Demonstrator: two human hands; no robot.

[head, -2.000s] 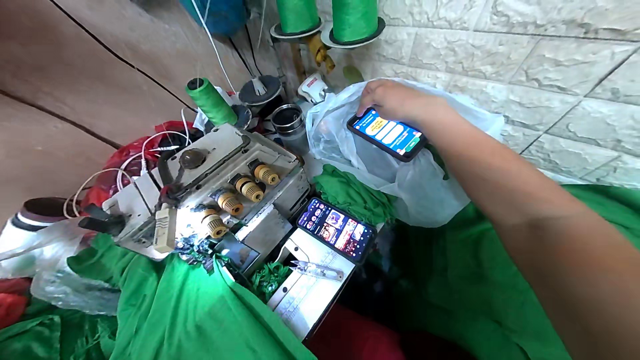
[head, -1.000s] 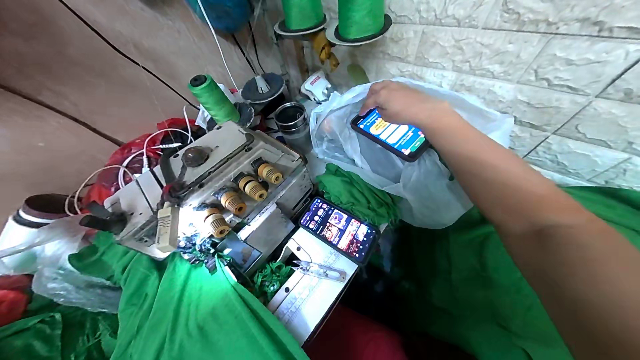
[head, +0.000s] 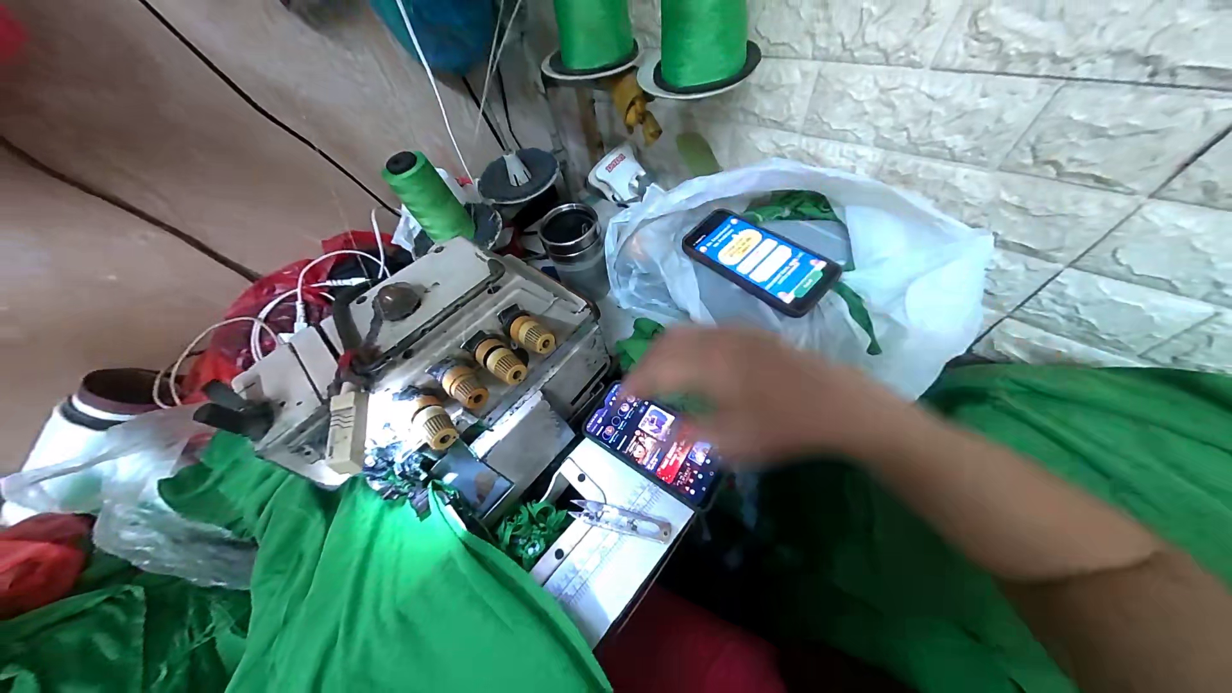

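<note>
My right hand (head: 741, 390), blurred, is over the edge of a lit smartphone (head: 654, 443) that lies on the white bed plate (head: 616, 549) of an overlock sewing machine (head: 452, 337). Whether its fingers touch that phone or hold anything cannot be told. A second lit smartphone (head: 760, 262) rests on a white plastic bag (head: 895, 250) behind the hand. Thread snips (head: 621, 520) lie on the plate, in front of the first phone. Green fabric (head: 385, 587) hangs from the machine's needle area, which a bright light strikes. My left hand is out of view.
Green thread cones (head: 703, 38) stand on a rack at the top, and a smaller green cone (head: 430, 197) is behind the machine. A metal cup (head: 570, 236) sits beside the bag. More green fabric (head: 1097, 462) lies at the right, near the stone-patterned wall (head: 962, 125).
My right hand has left the phone on the plastic bag and moved down and toward the phone on the machine's plate. The phone on the bag stays there.
</note>
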